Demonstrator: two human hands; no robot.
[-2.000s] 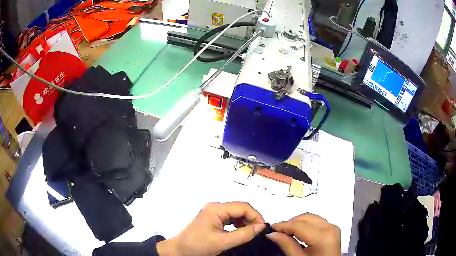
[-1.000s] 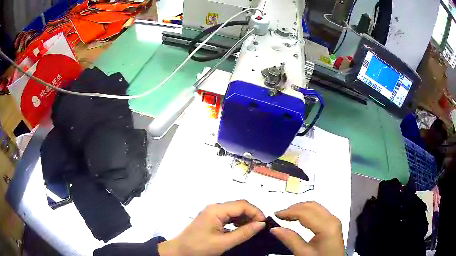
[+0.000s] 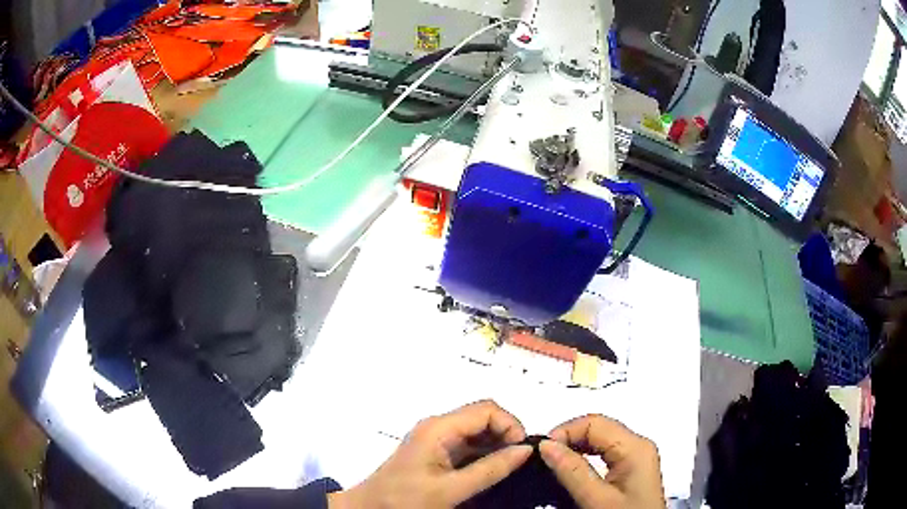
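Observation:
A black fabric piece (image 3: 519,485) is pinched along its upper edge between both hands at the bottom centre, partly cut off by the frame edge. My left hand (image 3: 438,462) and my right hand (image 3: 609,465) hold it with thumbs and forefingers, fingertips close together. The hands are over the white template sheet (image 3: 398,398), in front of the machine head. The sewing template (image 3: 542,348), with reddish-brown, yellow and black patches, lies flat under the blue cover (image 3: 527,242) of the machine head. The needle area is too small to see clearly.
A large black fabric pile (image 3: 204,288) is at left, a smaller one (image 3: 781,442) at lower right. A pale grey rod (image 3: 353,227) on a thin arm and a red switch (image 3: 427,197) are left of the head. The control panel (image 3: 771,159) is upper right. A white cable (image 3: 249,190) crosses upper left.
My right thumb and forefinger, apart from each other a second ago, have closed on the fabric's edge. The view has shifted slightly.

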